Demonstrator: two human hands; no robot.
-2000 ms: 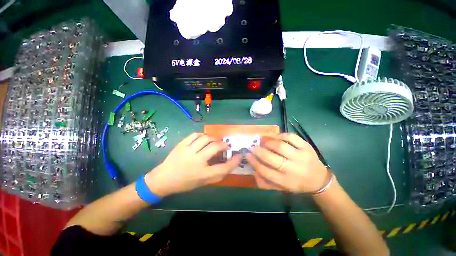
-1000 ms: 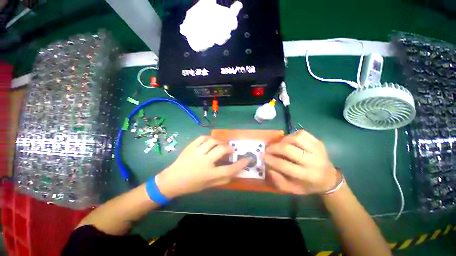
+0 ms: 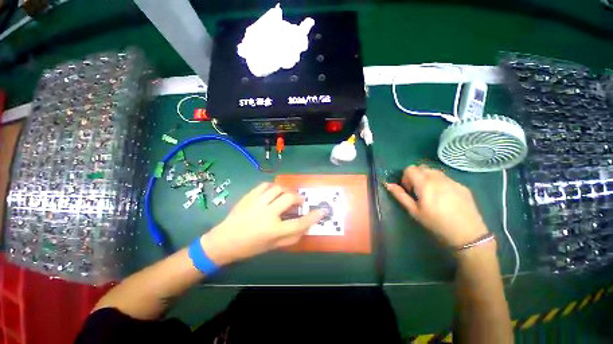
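Note:
The white square fixture (image 3: 334,227) with a dark centre and corner holes lies on the orange-brown mat (image 3: 357,215). My left hand (image 3: 263,218) holds the fixture at its left side, with the thumb on the dark centre. Any small part under the thumb is hidden. My right hand (image 3: 440,205) is apart from the fixture, low over the green bench right of the mat. Its thumb and forefinger point left with a gap between them. A thin dark thing shows faintly at its fingertips, too blurred to tell whether it is held.
A black power box (image 3: 285,74) with crumpled white paper (image 3: 273,41) stands behind the mat. A small white bottle (image 3: 343,152) stands before it. Loose parts (image 3: 198,183) and a blue cable (image 3: 149,195) lie left. A fan (image 3: 482,144) and blister trays (image 3: 74,168) flank the bench.
My right hand has left the fixture and moved right onto the bench beside the mat. My left hand stays at the fixture. The camera view has shifted slightly.

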